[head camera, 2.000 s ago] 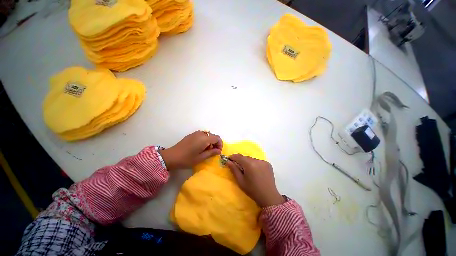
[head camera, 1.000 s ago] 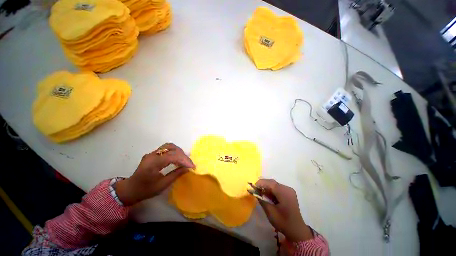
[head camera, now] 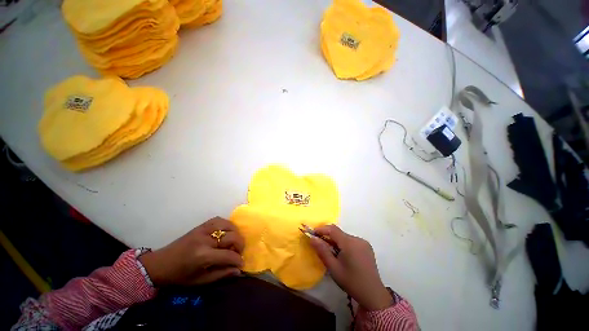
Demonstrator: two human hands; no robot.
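A yellow fabric piece with wavy petal edges lies flat on the table in front of me, its small dark-and-pale motif facing up near the top. My left hand, with a gold ring, is at the piece's left edge, fingers curled together on the edge. My right hand holds small thread snips over the piece, tips just below the motif.
Stacks of yellow pieces stand at left and upper left; a smaller pile is at upper right. A pen-like tool, power strip, black adapter, grey strap and black scraps lie at right.
The fabric piece, lifted and folded over a second ago, now lies spread flat. My left hand has moved down along its left edge. The snips have moved left over the cloth.
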